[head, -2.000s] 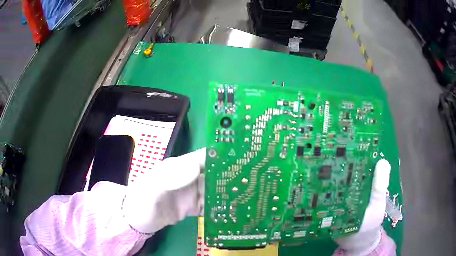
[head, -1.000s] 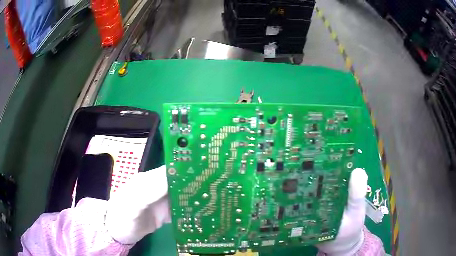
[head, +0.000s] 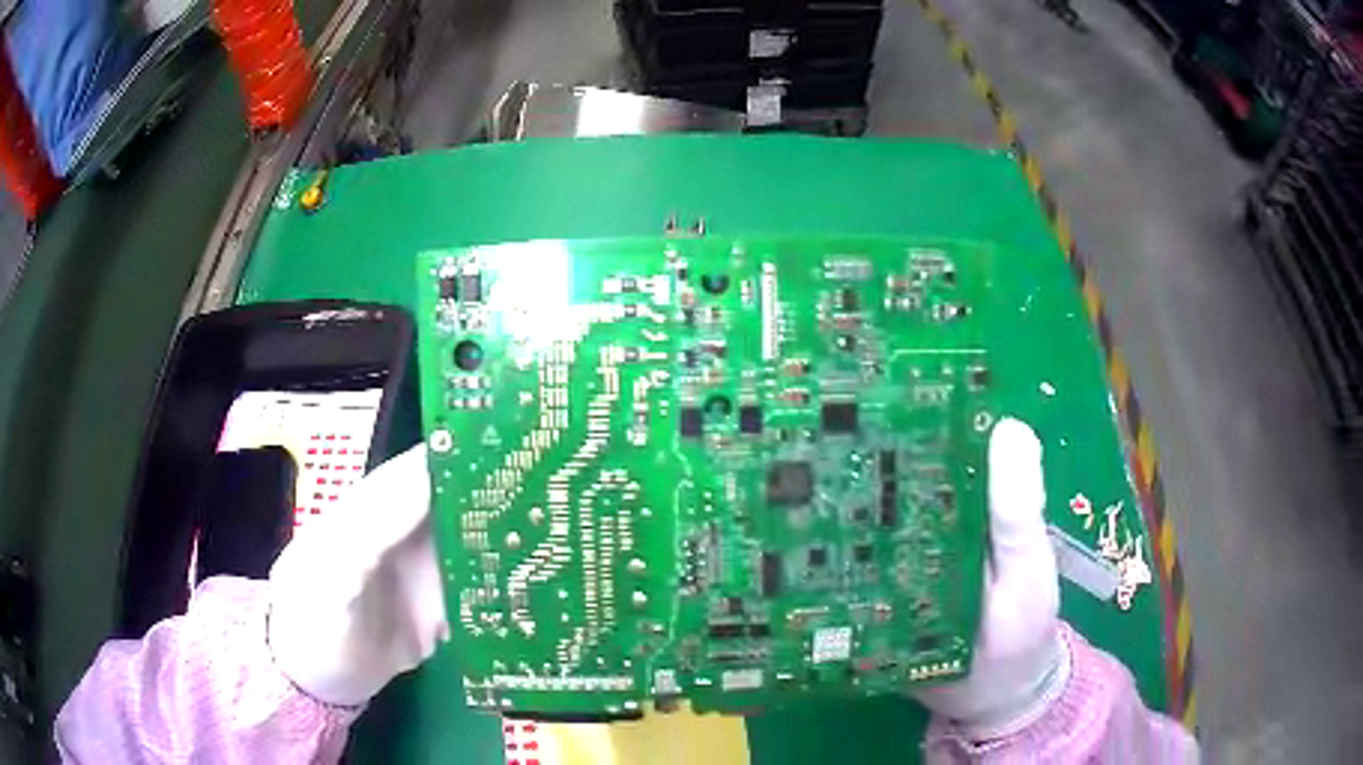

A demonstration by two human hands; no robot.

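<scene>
A green circuit board point(head: 710, 493) is held up in front of me, its flat solder side with pale tracks and small dark chips facing me. Bright glare lies on its upper left part. My left hand point(head: 359, 583), in a white glove, grips the board's left edge. My right hand point(head: 1017, 598), also gloved, grips its right edge, with one finger lying up along that edge. The fingers behind the board are hidden, and so is its component side.
A black tray point(head: 359, 351) at the left holds a red-marked sheet point(head: 322, 471) and a flat black rectangle, perhaps a phone point(head: 247, 508). Yellow paper point(head: 643, 744) lies below the board. Pale scraps point(head: 1121, 561) lie at the mat's right edge. Black crates point(head: 748, 53) stand beyond.
The board first shifted left and down in view, then further left and up. It now looks more level, and glare has appeared on its upper left. Both hands still hold it.
</scene>
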